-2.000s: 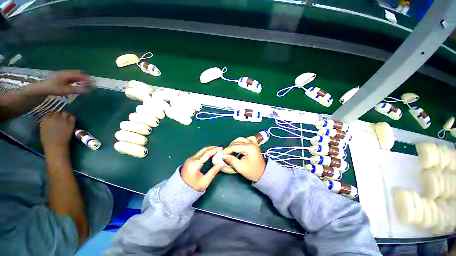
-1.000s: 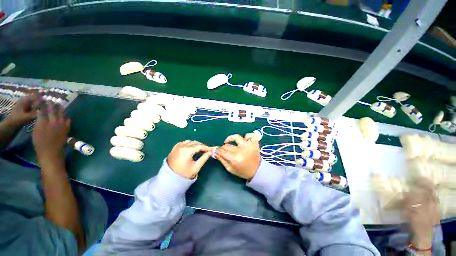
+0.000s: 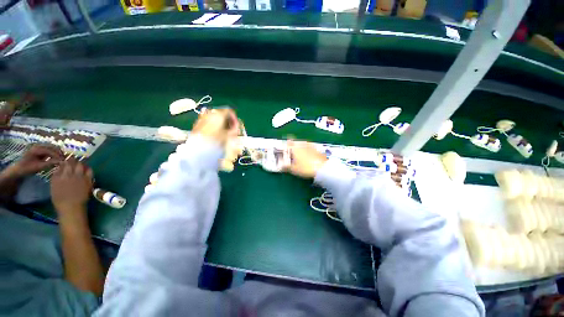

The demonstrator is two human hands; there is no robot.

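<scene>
My left hand (image 3: 216, 127) is blurred at the pale rail, over the cream oval pieces (image 3: 171, 133); one blurred cream piece shows just below its fingers, and whether it is held is unclear. My right hand (image 3: 304, 160) has its fingers at the right end of a blurred striped piece (image 3: 276, 158) by the rail, with a cord loop to its left. More striped pieces (image 3: 399, 166) are stacked at right, partly hidden by my right sleeve. Some of their cord loops (image 3: 326, 203) show left of the sleeve.
Joined pairs (image 3: 331, 124) lie spaced along the green belt (image 3: 260, 83). A slanting metal post (image 3: 461, 77) stands at right. Cream stock (image 3: 532, 213) lies on a white sheet at right. A neighbour's hands (image 3: 69, 181) work at left beside banded stock and a single striped piece (image 3: 109, 198).
My hands were together over the worktop, pinching a tiny pale bit. They have parted and moved forward to the rail, the left toward the cream pieces, the right to the striped piece. The view has shifted.
</scene>
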